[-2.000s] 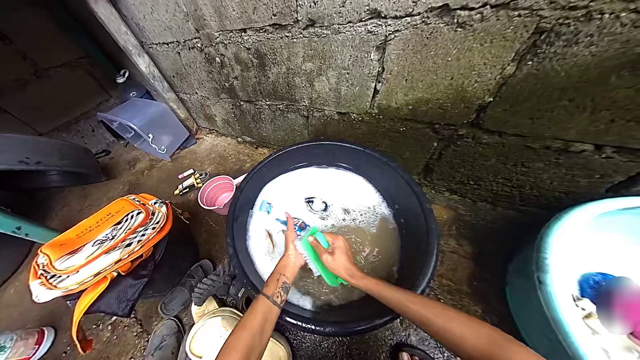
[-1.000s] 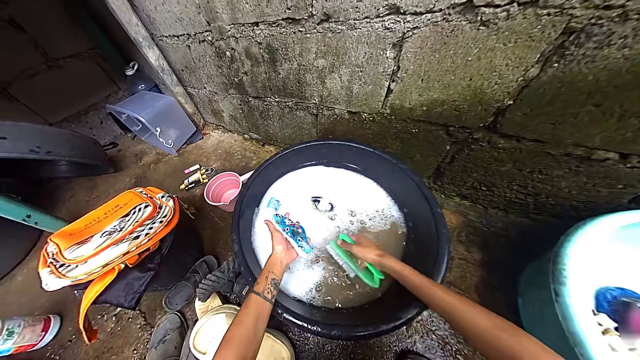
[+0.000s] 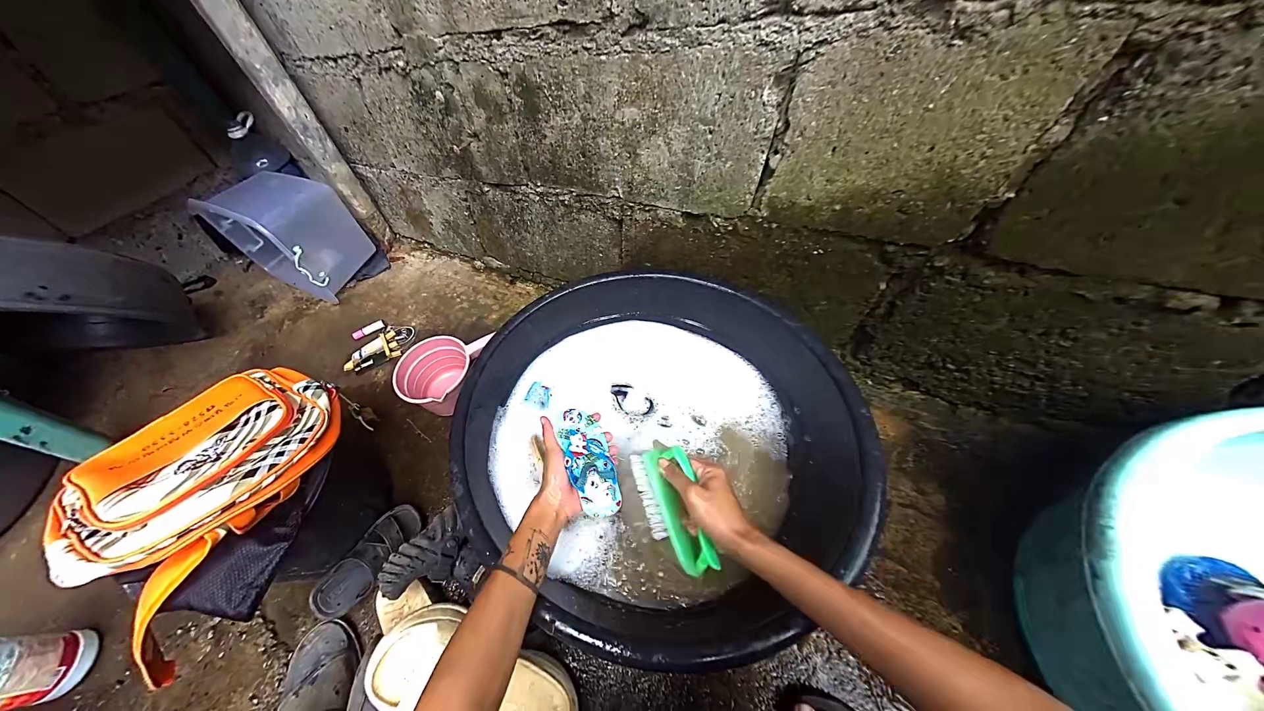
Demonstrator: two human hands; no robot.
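Note:
A wide black plastic basin [image 3: 834, 434] holds murky water with white suds [image 3: 681, 360]. Over the suds, my left hand [image 3: 558, 479] grips a flat blue item with printed cartoon figures [image 3: 591, 464], its patterned face turned up; what kind of item it is, I cannot tell. My right hand [image 3: 706, 499] holds a green-handled scrub brush [image 3: 676, 513] by its handle, white bristles facing the patterned item, a small gap between them. A small blue piece [image 3: 538, 395] and a dark-and-white object [image 3: 630, 400] show in the foam beyond my hands.
A pink dipper [image 3: 433, 370] stands against the basin's left side. Farther left lie an orange plaid bag [image 3: 197, 464] and a grey plastic bin [image 3: 296, 227]. Shoes [image 3: 346, 583] and a cream lidded container [image 3: 415, 657] are near my left forearm. A teal tub [image 3: 1066, 583] stands right, a block wall [image 3: 642, 128] behind.
Two seconds ago the brush was over the item in my left hand; one second ago it was apart, to the right. Now it is upright beside the item, which is raised more upright.

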